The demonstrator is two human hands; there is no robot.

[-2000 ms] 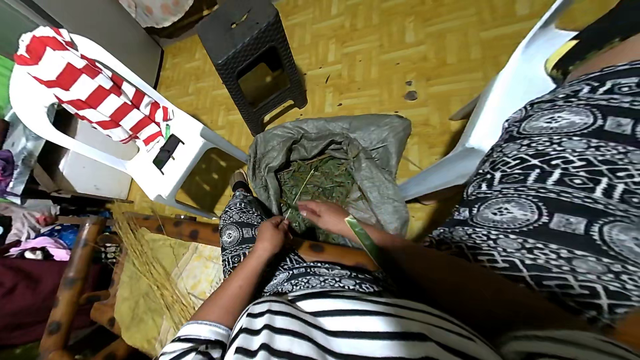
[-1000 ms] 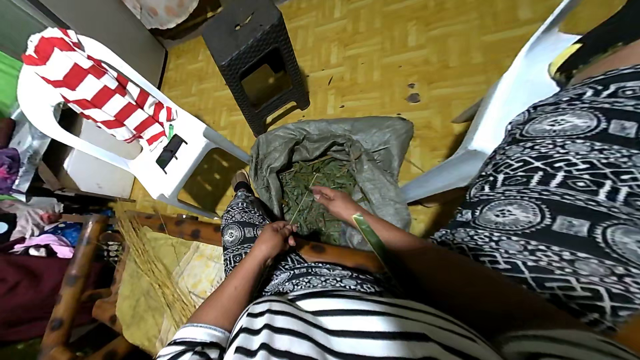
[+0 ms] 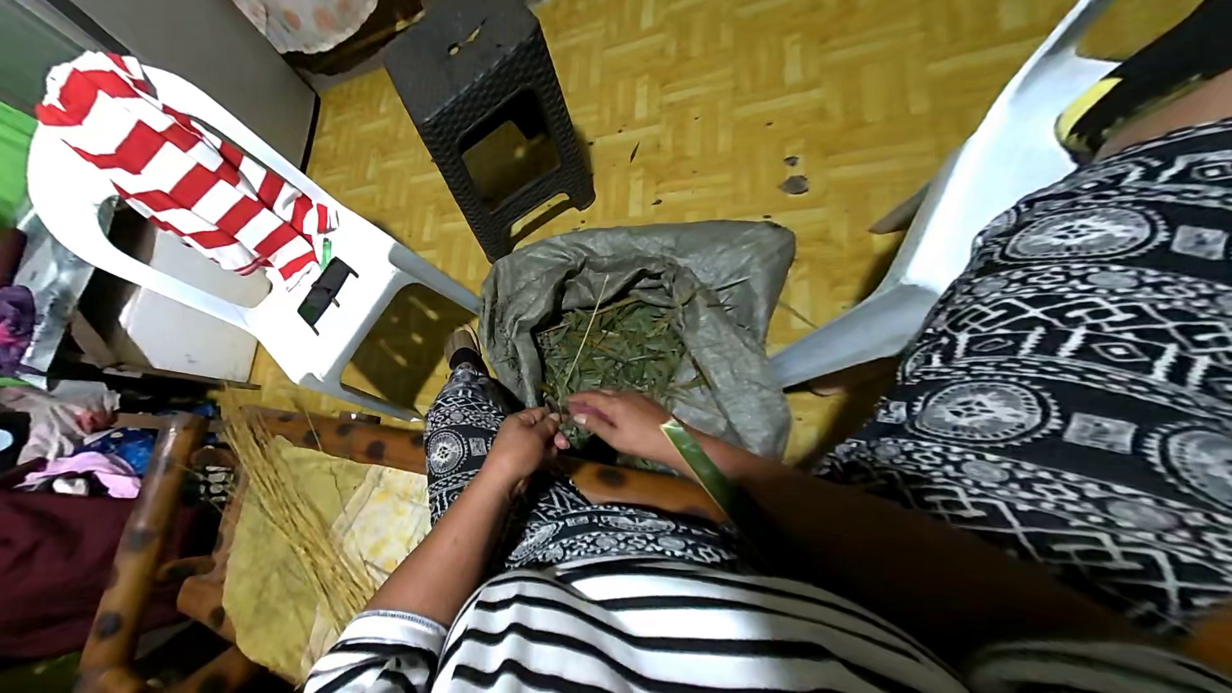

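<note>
A thin pale plant stalk [image 3: 589,332] rises from between my hands over an open grey woven sack [image 3: 741,265]. The sack holds cut green leaves and stalks [image 3: 626,346]. My left hand [image 3: 525,443] pinches the lower end of the stalk in its fingertips. Close beside it, my right hand [image 3: 621,422] has its fingers curled at the same stalk; its grip is partly hidden. A green leaf strip [image 3: 701,467] lies against my right wrist and forearm. Long dry straw-like stalks [image 3: 298,520] rest on a yellow cloth [image 3: 269,568] at my left.
A white plastic chair [image 3: 361,318] at left bears a red and white striped cloth [image 3: 207,183] and a dark object [image 3: 327,294]. A dark plastic stool [image 3: 491,106] stands beyond the sack. At right are another white chair [image 3: 948,241] and a person's patterned clothing [image 3: 1049,385].
My right hand was raised farther over the sack a second ago; it has come back close to my left hand. The left hand has stayed in about the same place.
</note>
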